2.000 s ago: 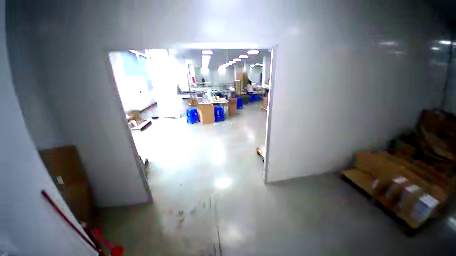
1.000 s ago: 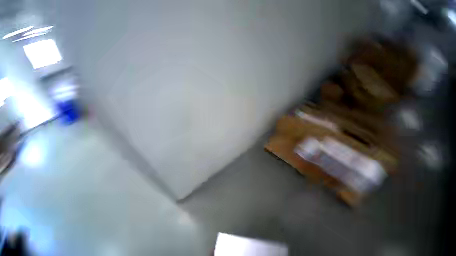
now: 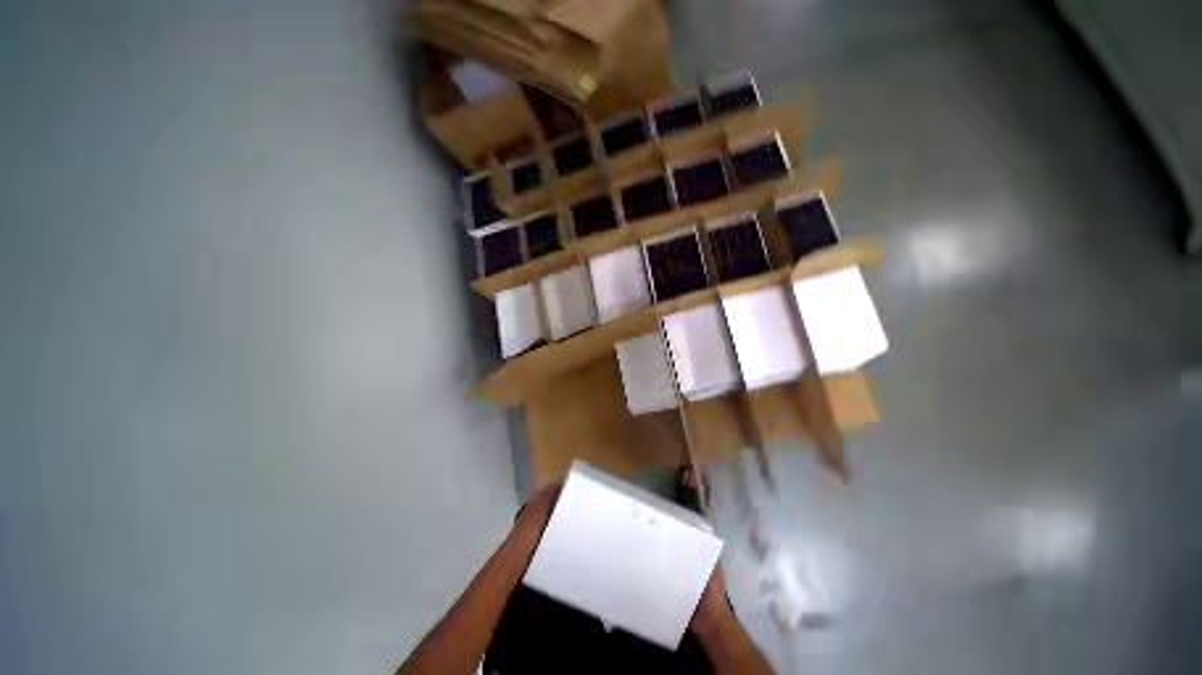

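Note:
A panel stack (image 3: 625,554), white backsheet up, is held between my two hands at the bottom centre. My left hand (image 3: 538,512) grips its left edge and my right hand (image 3: 713,604) its right edge; most fingers are hidden. Beyond it, rows of small solar panels stand between tall cardboard dividers (image 3: 567,353). The far rows show dark gridded faces (image 3: 678,264). The nearer ones show white backs (image 3: 765,336).
Folded brown cardboard (image 3: 593,53) lies behind the far panel rows. Grey floor (image 3: 237,396) surrounds the rows. A pale wall or partition edge (image 3: 1147,92) shows at the top right.
The view has turned from the doorway and wall down to the partitioned panel rows. The stack, first a white corner at the bottom edge, now shows with both hands on it.

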